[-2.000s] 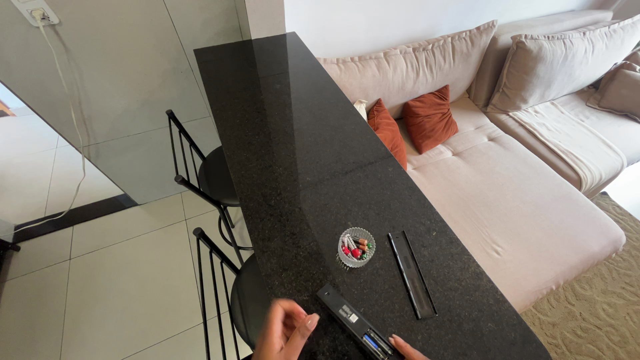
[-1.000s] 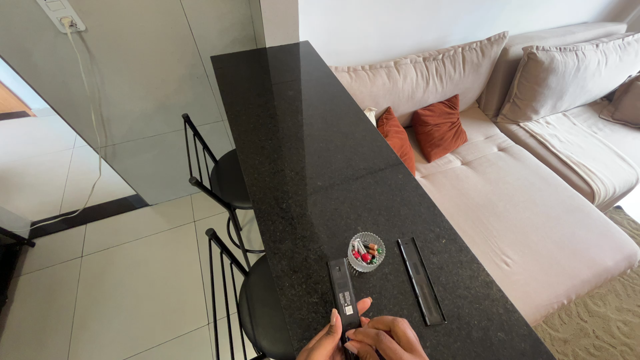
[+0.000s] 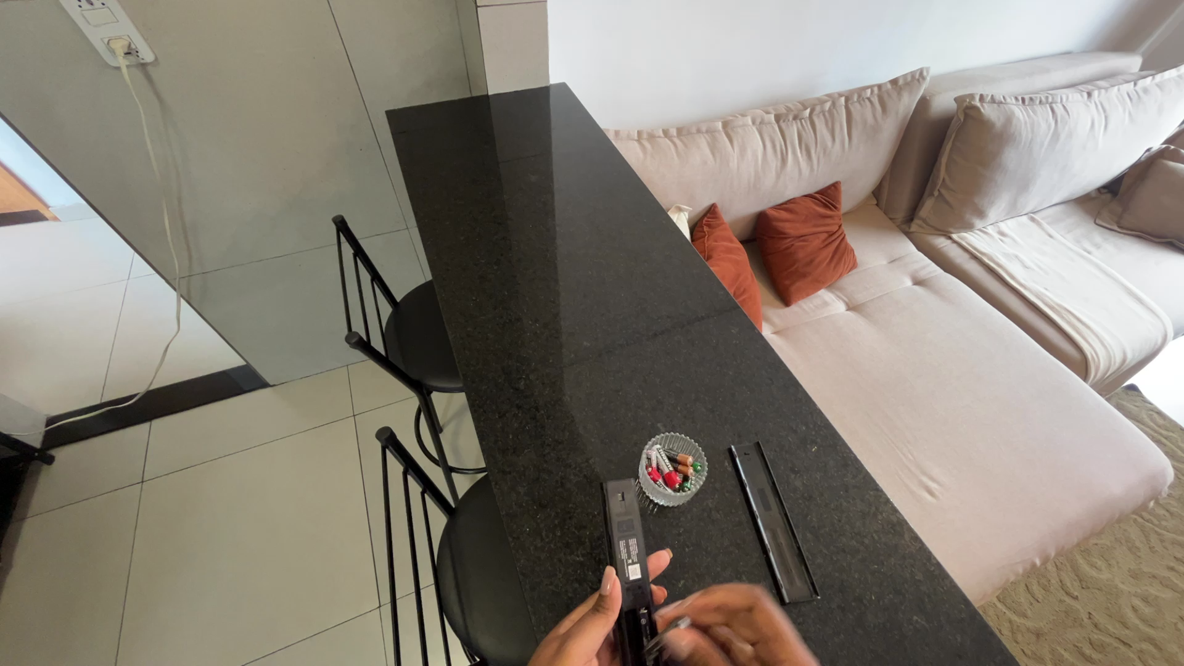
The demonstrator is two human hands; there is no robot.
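Observation:
My left hand (image 3: 592,620) grips a long black plastic device (image 3: 629,555), probably a remote control, its labelled underside up and the open battery compartment at its lower end. My right hand (image 3: 735,629), slightly blurred, is at that compartment with a small battery-like object (image 3: 678,625) between its fingertips. A ribbed clear glass bowl (image 3: 700,486) holding several batteries (image 3: 668,470) stands just beyond the device. To the right, a long narrow black cover (image 3: 775,523) lies on the dark stone counter (image 3: 592,296).
Two black metal stools with round seats (image 3: 486,564) stand along the counter's left side. Beyond its right edge is a beige sofa (image 3: 934,398) with rust-coloured cushions (image 3: 807,242). A white cord (image 3: 165,194) hangs from a wall socket at the upper left.
Two seconds ago my left hand was raised off the device; it now grips it. My right hand has drawn slightly away from the device since one second ago, holding a small object.

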